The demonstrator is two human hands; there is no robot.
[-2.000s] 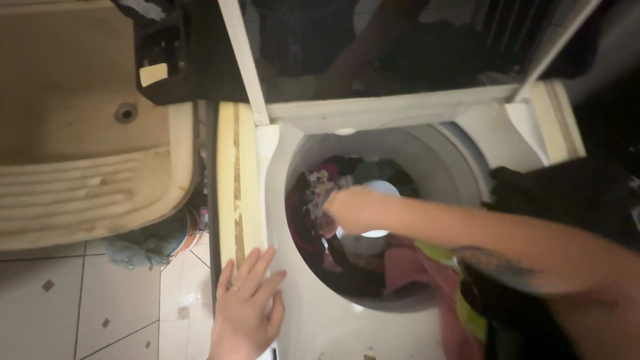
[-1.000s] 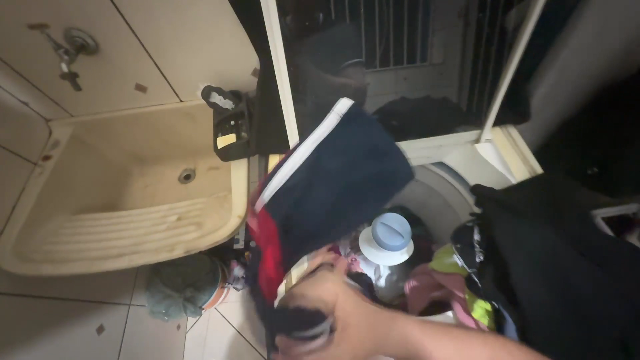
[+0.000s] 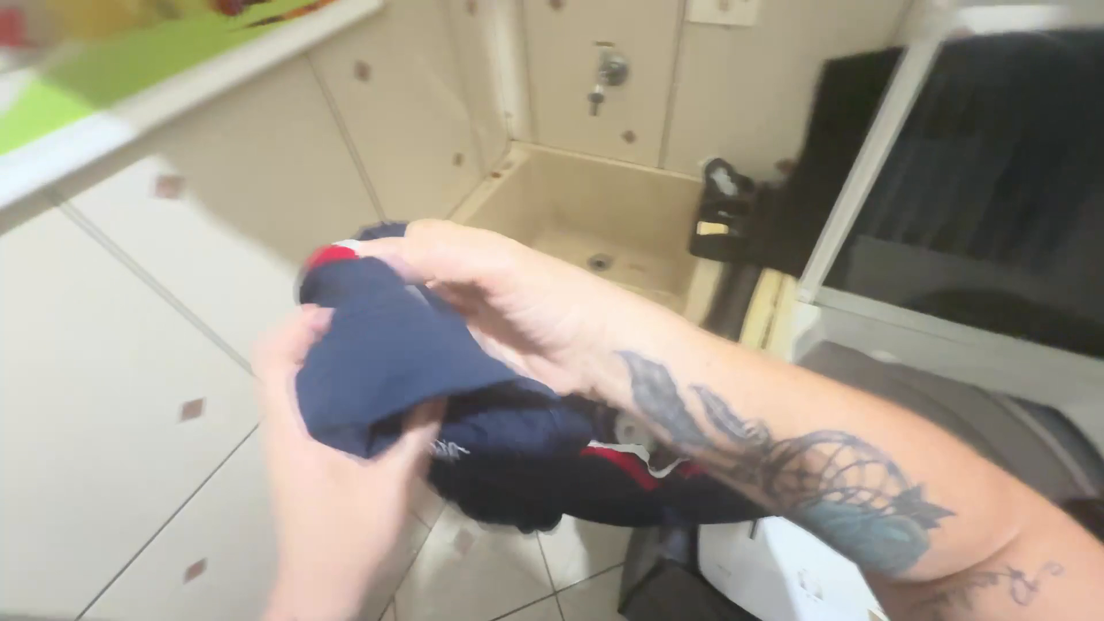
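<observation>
A navy blue garment with red and white trim is bunched up between both hands at the centre left. My left hand grips its lower left side, thumb on the outside and fingers partly under the cloth. From the right, my right hand reaches across and holds the upper edge beside the red and white trim. The rest of the garment hangs below my right forearm, dark with a red and white stripe. Cloth hides some of the fingers of both hands.
Behind the garment is a beige laundry sink under a wall tap. At right stands a top-loading washing machine with its lid raised. A black holder hangs beside the sink. A white box-like object is below.
The navy garment, over the washer opening a second ago, is now held in both hands left of the machine. My left hand has come back into view. The view has swung left.
</observation>
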